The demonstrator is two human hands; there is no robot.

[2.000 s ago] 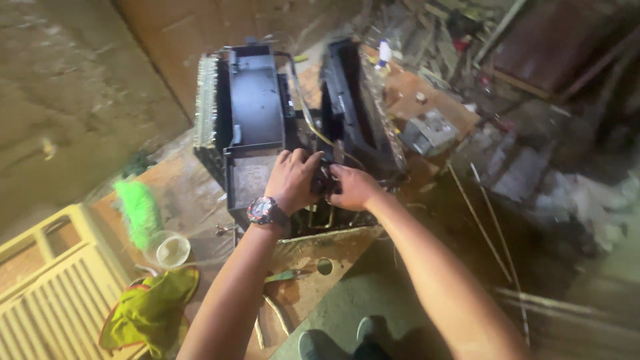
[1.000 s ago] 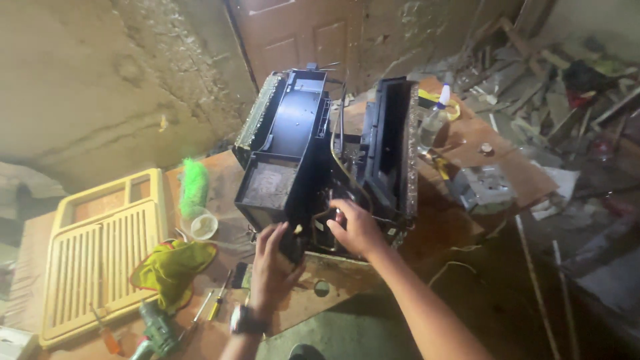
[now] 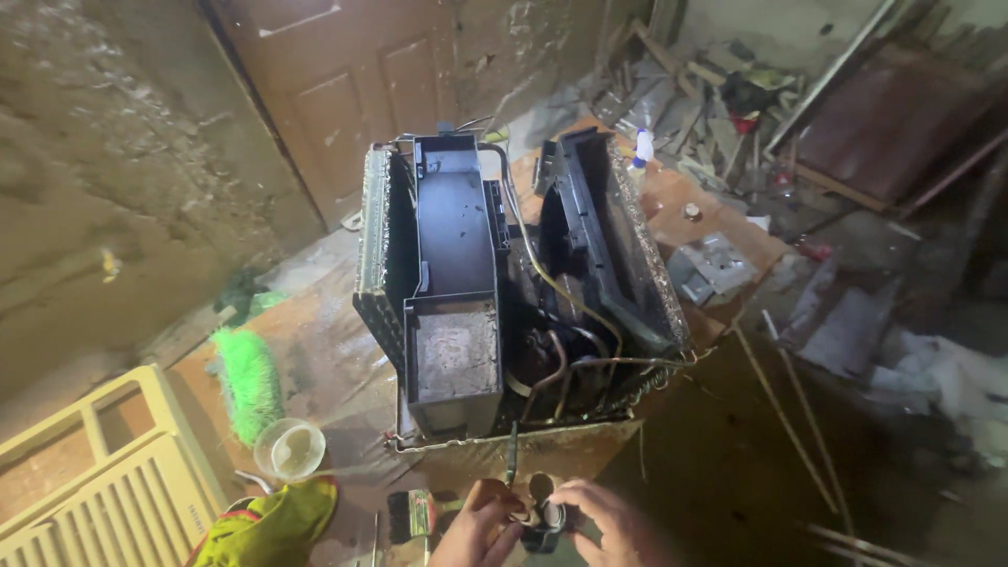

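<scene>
At the bottom centre, my left hand (image 3: 482, 526) and my right hand (image 3: 602, 520) hold a small dark part (image 3: 549, 524) with a round, pale face between them. What the part is cannot be told. Just beyond them stands an opened window air conditioner (image 3: 453, 228), with a dark plastic air duct, finned coils on both sides and bent copper pipes (image 3: 563, 362). A thin dark-handled tool (image 3: 513, 453) lies between the unit's front edge and my left hand. A paintbrush (image 3: 411, 516) with black bristles lies left of my left hand.
A cream plastic grille (image 3: 118, 480), a yellow-green cloth (image 3: 272, 524), a plastic cup (image 3: 290, 449) and a bright green duster (image 3: 248, 386) are at the left. A metal box (image 3: 713, 266) and a spray bottle (image 3: 642, 150) stand on the board's right side. Scrap wood covers the floor behind.
Both hands have moved from the unit's front interior towards me, now beyond its front edge, with the small dark part between them. The view has shifted.
</scene>
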